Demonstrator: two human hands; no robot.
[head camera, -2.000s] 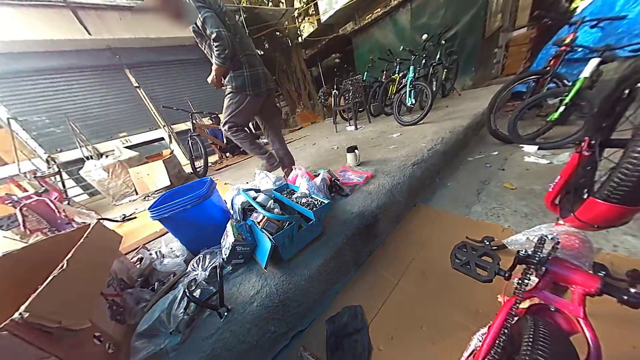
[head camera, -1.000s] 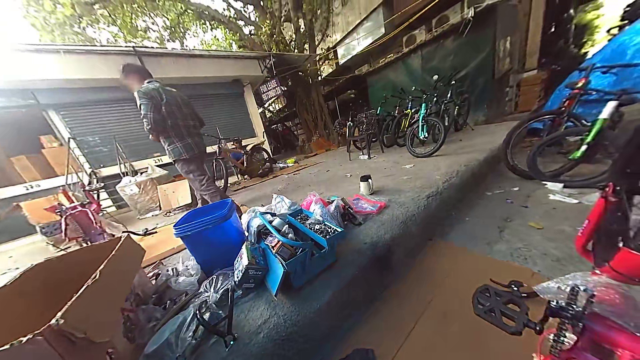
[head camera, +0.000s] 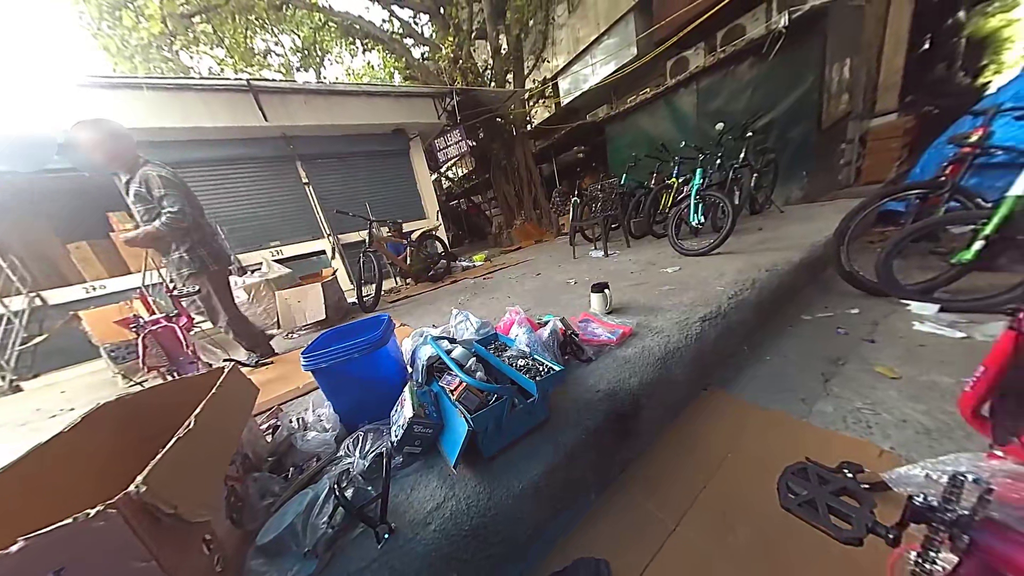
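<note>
Neither my left hand nor my right hand is in the head view. At the lower right is part of a pink-red bicycle frame (head camera: 992, 528), partly wrapped in clear plastic, with a black platform pedal (head camera: 828, 502) pointing left. On the concrete ledge an open blue metal toolbox (head camera: 512, 424) holds many small metal parts. A blue plastic bucket (head camera: 358, 372) stands to its left. Behind the toolbox lie plastic bags and a pink packet (head camera: 600, 330), with a white mug with a dark top (head camera: 600, 298) beyond them.
An open cardboard box (head camera: 184, 432) fills the lower left. Flat cardboard (head camera: 712, 488) covers the ground below the ledge (head camera: 608, 432). Several bicycles stand at the back and right, including a turquoise one (head camera: 698, 210). A person in a checked shirt (head camera: 172, 216) stands at the left, by a pink bicycle (head camera: 164, 340).
The person in the checked shirt has moved left, to beside the pink bicycle. The view has tilted up and shifted right, so less of the red bicycle near me shows.
</note>
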